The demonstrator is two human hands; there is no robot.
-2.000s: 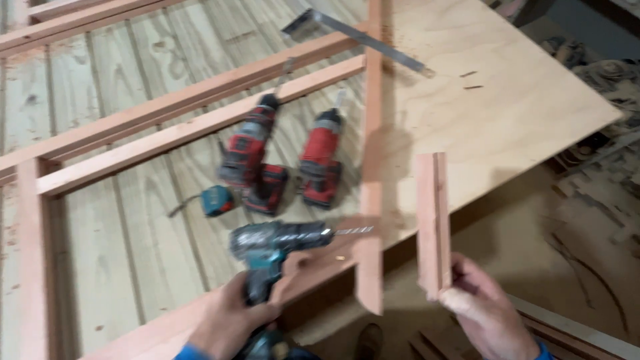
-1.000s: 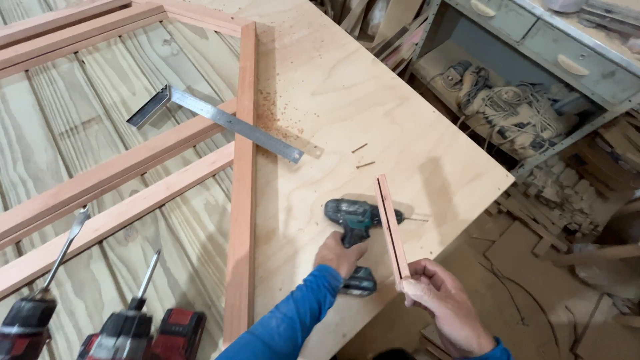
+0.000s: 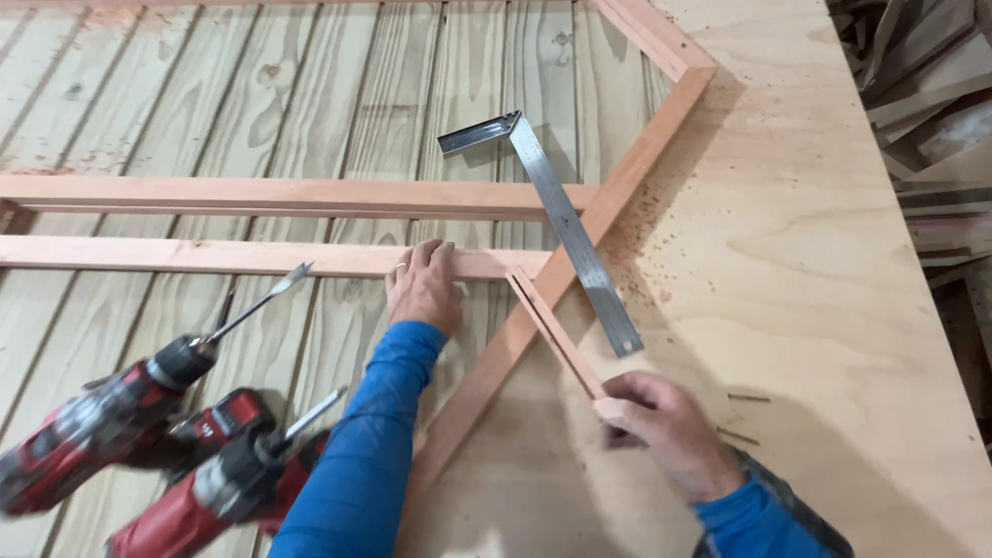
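Observation:
My left hand (image 3: 425,288) rests on the lower long wooden rail (image 3: 194,256), its fingers over the top edge. In my right hand (image 3: 659,426) is the near end of a short grooved wooden strip (image 3: 559,337); the strip's far end is at the joint of that rail and the diagonal frame piece (image 3: 496,360). A metal try square (image 3: 570,229) lies across the diagonal piece and the upper rail (image 3: 372,195), its handle over the boards.
Two red and black cordless drills, one with a spade bit (image 3: 116,418) and one with a narrower bit (image 3: 225,488), lie at lower left. Two screws or nails (image 3: 749,397) lie on the plywood sheet (image 3: 798,256). Wood scraps (image 3: 930,116) are beyond its right edge.
My left hand has let go of the teal drill and is now on the lower rail. My right hand has brought the strip to the rail joint. The view has shifted greatly.

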